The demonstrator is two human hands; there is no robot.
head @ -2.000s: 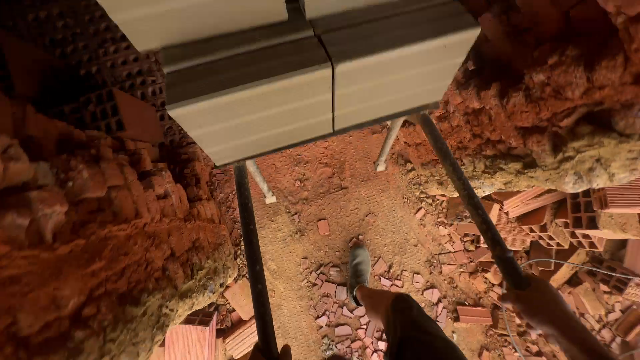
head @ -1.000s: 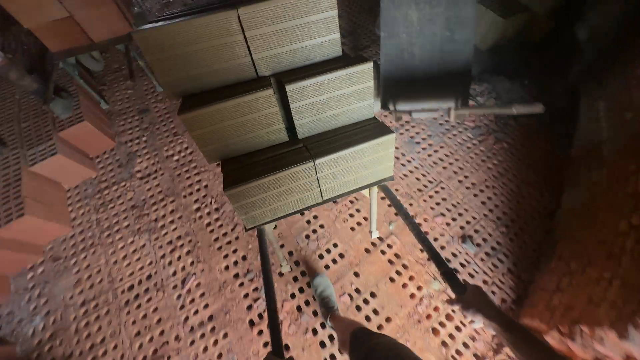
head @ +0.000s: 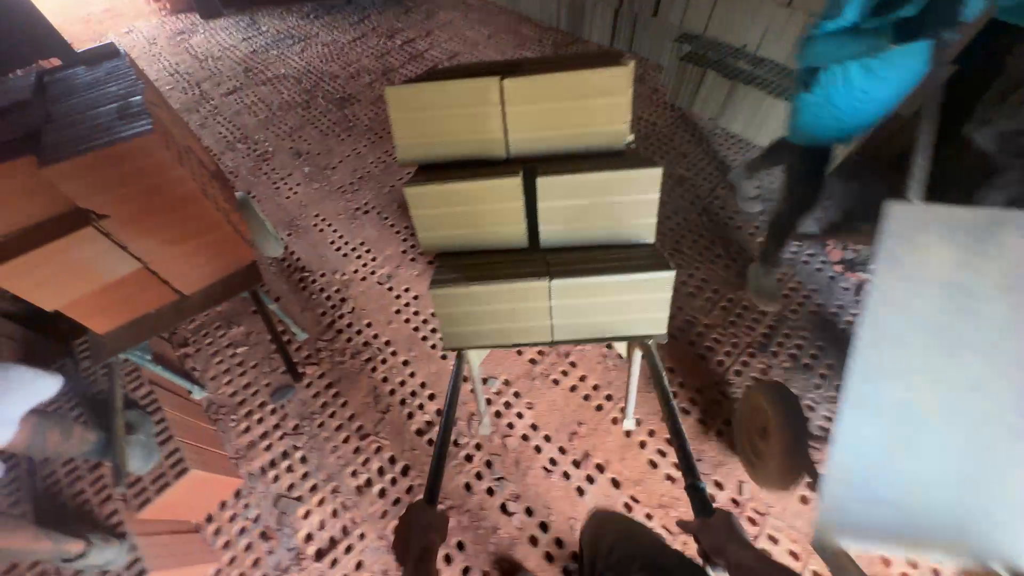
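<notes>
A handcart loaded with pale, ribbed clay blocks (head: 552, 304) stands ahead of me, the blocks stacked in several tiers. Two dark metal handles run back from it toward my body. My left hand (head: 421, 532) is closed around the end of the left handle (head: 445, 436). Around the right handle (head: 676, 428), near its end, my right hand (head: 724, 538) is wrapped. Below the load, two light metal legs (head: 632, 392) reach down near the floor; whether they touch it I cannot tell. My knee shows between the hands.
Another cart with reddish blocks (head: 160, 216) is at left, a person's hand and feet beside it. At right, a person in blue (head: 860, 92) is near a pale panel (head: 928, 376) and a wheel (head: 772, 434). Perforated bricks (head: 360, 336) cover the floor; pale blocks (head: 740, 40) are stacked behind.
The surroundings have changed from rough reddish walls and rubble to a perforated brick floor with another cart and people nearby. Both hands stay on the handles, and the load is seen more squarely.
</notes>
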